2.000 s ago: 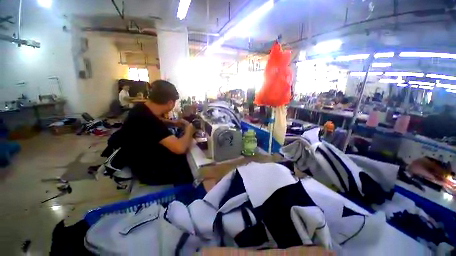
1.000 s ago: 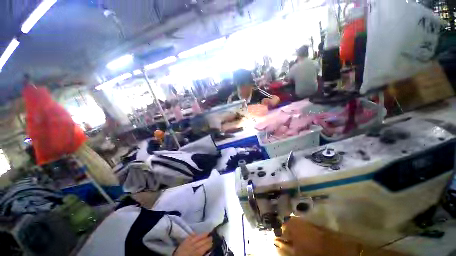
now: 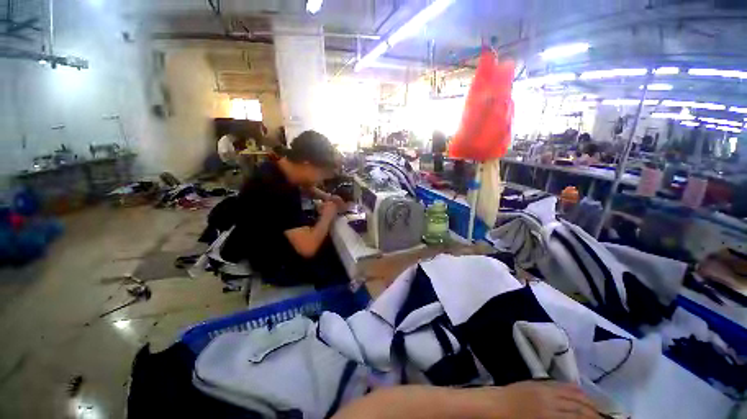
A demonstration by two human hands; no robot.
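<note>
White and black garment pieces lie in a large soft heap across the lower middle, partly over a blue plastic basket. My left forearm crosses the bottom edge in front of the heap, and my left hand lies low at its right end, over the white fabric. The hand is cut off by the edge and its fingertips are unclear, so its grip cannot be told. My right hand is out of the picture. My sewing machine is not in view.
A person in black sits ahead to the left at another sewing machine. A green jar stands beside that machine. A red bag hangs on a pole. More striped fabric lies to the right.
The view swung right to my machine and the pink pieces, then back left to the heap. My left forearm and hand now show more at the bottom than two seconds ago.
</note>
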